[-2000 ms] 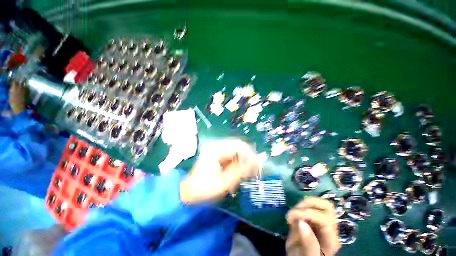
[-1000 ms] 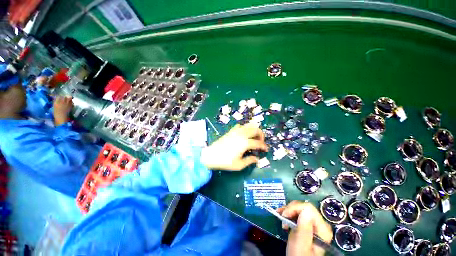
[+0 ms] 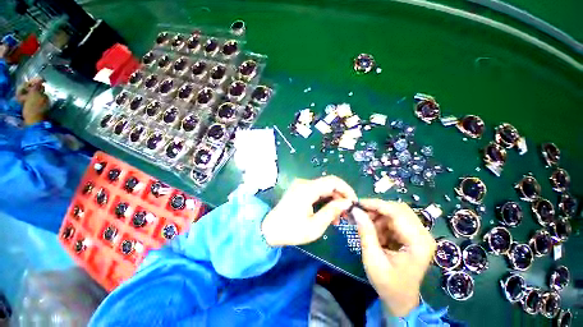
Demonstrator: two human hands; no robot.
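My left hand (image 3: 308,212) and my right hand (image 3: 397,252) meet fingertip to fingertip above the near edge of the bench. A small dark part (image 3: 351,206) shows between their fingertips; its shape is mostly hidden. I cannot make out the tweezers. The blue adhesive pad sheet (image 3: 355,241) lies just below the hands, largely covered by them. Beyond the hands is a heap of small round dark-blue circuit boards (image 3: 399,156), with white and yellowish batteries (image 3: 348,138) to its left.
Many loose round watch cases (image 3: 465,222) lie at the right. A clear tray (image 3: 185,92) of watch cases stands upper left, a red tray (image 3: 121,214) lower left. White paper (image 3: 257,156) and a thin white stick (image 3: 285,138) lie between. Another person's hand (image 3: 33,99) shows far left.
My left hand has left the heap and come to my right hand, now with a small dark part between them. My right hand has risen over the blue sheet; its tweezers no longer show.
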